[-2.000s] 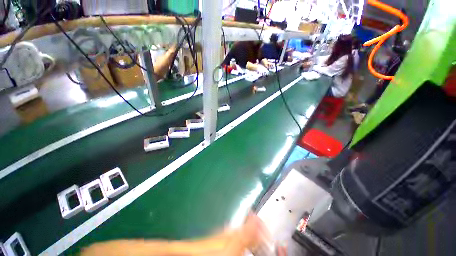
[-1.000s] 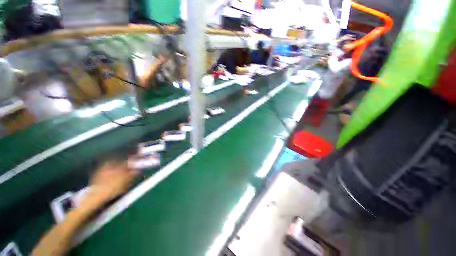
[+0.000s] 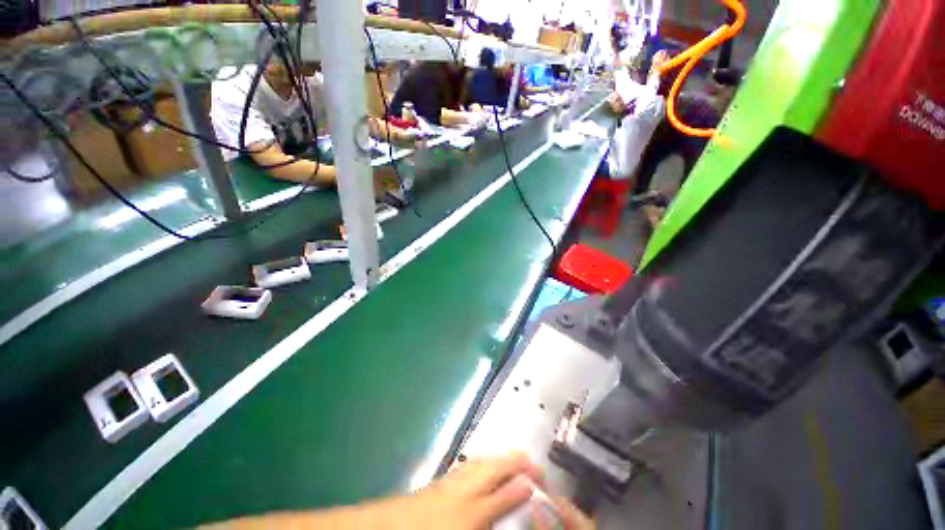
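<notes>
My left hand [image 3: 487,495] reaches in from the bottom left to the front of the pale machine base plate [image 3: 528,388]. Its fingers are closed around a white housing [image 3: 526,511], mostly hidden by the fingers and cut off by the bottom edge. My right hand cannot be made out. The dark metal fixture [image 3: 599,455] lies on the plate under the black welder head [image 3: 767,280]. Two white open-frame housings [image 3: 116,406] lie side by side on the dark green conveyor belt, and several more [image 3: 237,301] lie farther along it.
A white post [image 3: 349,145] stands by the belt, with black cables hanging nearby. The glossy green side table [image 3: 383,383] runs along the belt. A bright green column [image 3: 751,114] rises at right. A red stool [image 3: 594,269] is beyond the machine. People sit along the line.
My left hand has moved from the housings on the belt right to the machine plate, now with a housing in it. The view has shifted. A person in white now shows across the belt.
</notes>
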